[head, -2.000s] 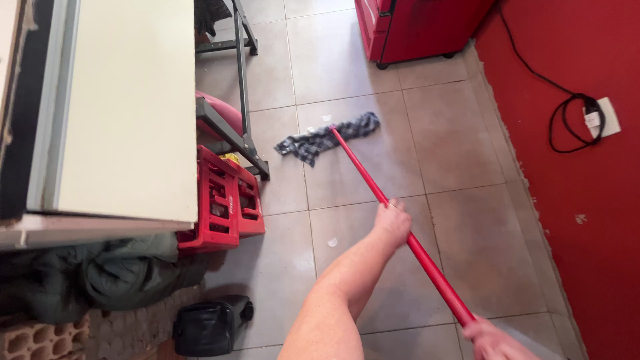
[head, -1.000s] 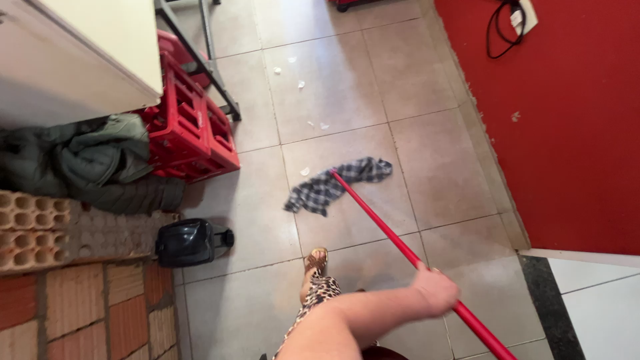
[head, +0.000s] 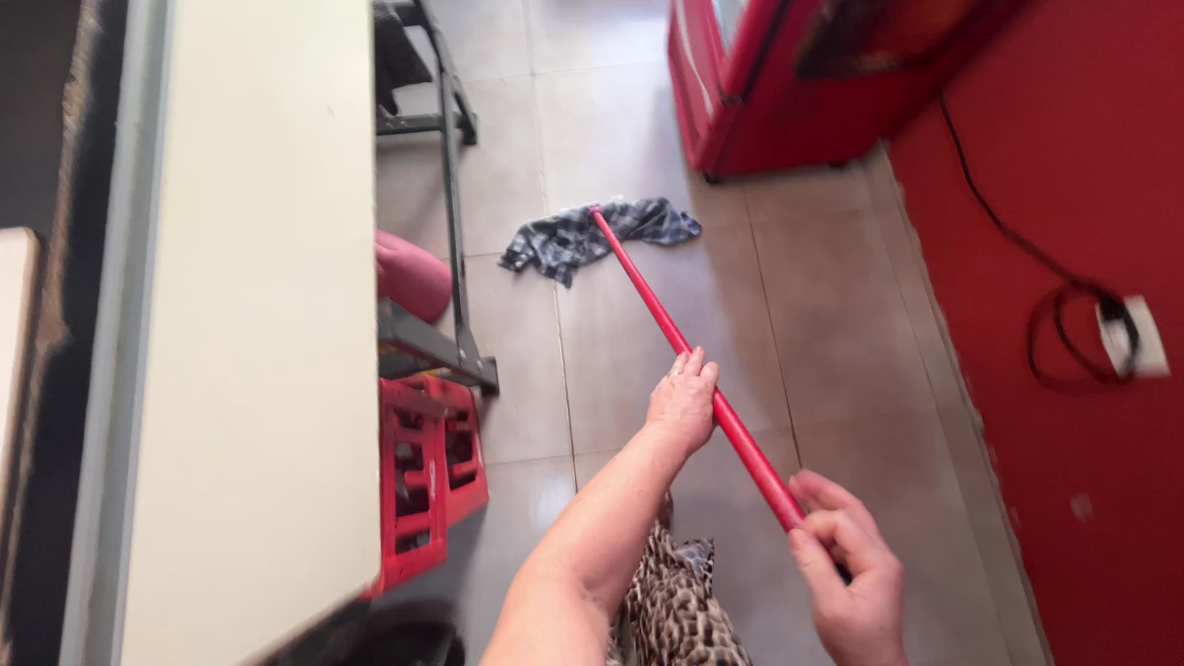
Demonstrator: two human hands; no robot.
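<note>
A red pole (head: 747, 444) slants from the lower right up to a blue-and-white checked cloth (head: 564, 242) spread on the tiled floor. My left hand (head: 684, 400) grips the pole around its middle, the arm reaching up from the bottom. Near the pole's upper end, at the lower right, my right hand (head: 846, 560) holds it between thumb and fingers. Both hands are well apart from the cloth. The head under the cloth is mostly hidden.
A pale countertop (head: 259, 277) fills the left. Beside it are red plastic crates (head: 413, 481) and a dark metal frame (head: 453, 185) with a pink object (head: 413, 276). A red cabinet (head: 786, 129) stands ahead; a black cable (head: 1064, 268) hangs on the red wall (head: 1091, 462).
The view has shifted and shows the cabinet and countertop again. My right hand, out of view one second ago, is now seen on the pole. The cloth has moved forward along the floor.
</note>
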